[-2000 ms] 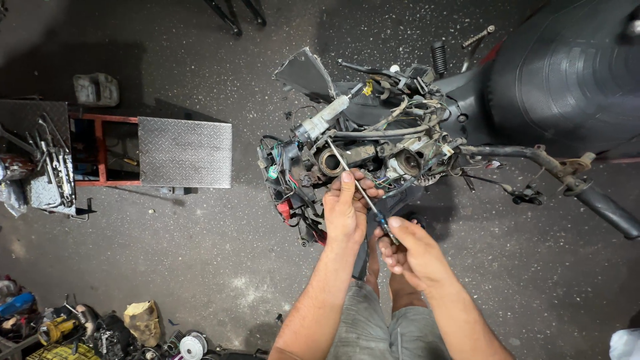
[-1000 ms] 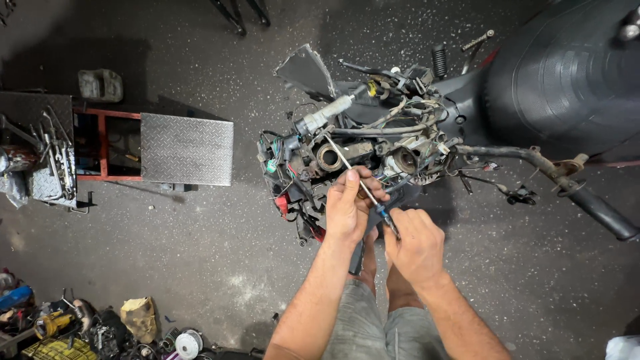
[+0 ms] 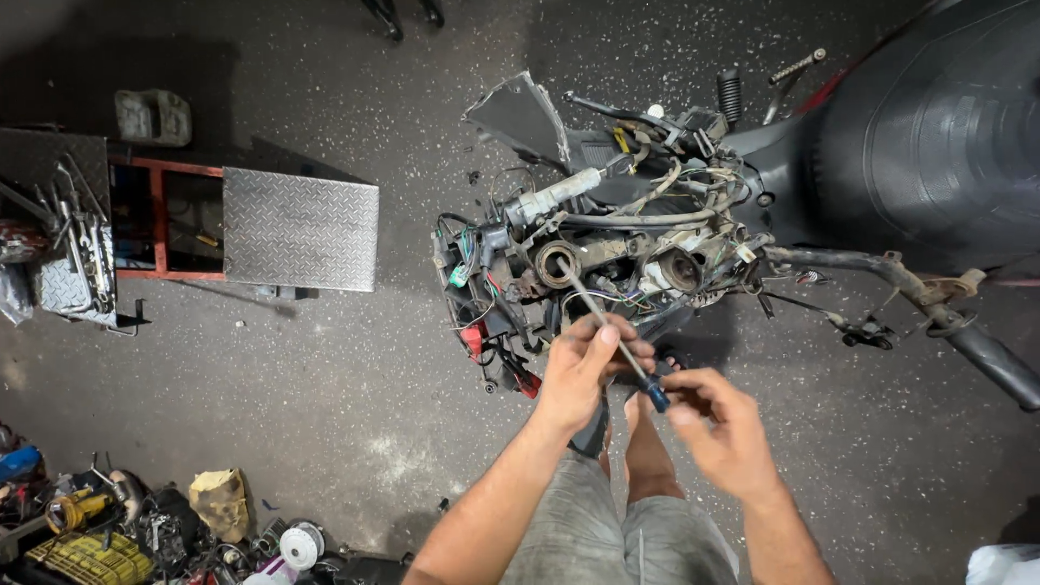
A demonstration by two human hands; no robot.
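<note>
My left hand (image 3: 593, 366) grips the metal shaft of a screwdriver (image 3: 621, 349) with a dark blue handle. The shaft slants up and left, its tip at the round steering-head opening (image 3: 557, 264) of a partly dismantled scooter. Beside the handle end is my right hand (image 3: 719, 422), fingers spread and slightly blurred; whether a fingertip touches the handle is unclear. Around the opening lie a wiring harness (image 3: 650, 199), a silver fork-like cylinder (image 3: 561, 195) and a second round metal housing (image 3: 678, 268).
Handlebar (image 3: 886, 268) and black seat (image 3: 934, 146) extend right. At left, a red-framed stand with a diamond-plate ramp (image 3: 301, 227) carries wrenches (image 3: 85, 244). A pile of loose parts (image 3: 162, 528) lies lower left; a plastic jug (image 3: 153, 118) sits upper left.
My right hand, closed around the handle earlier, has opened and moved slightly right, exposing the blue handle. The screwdriver's tip now sits at the round opening, lower than before.
</note>
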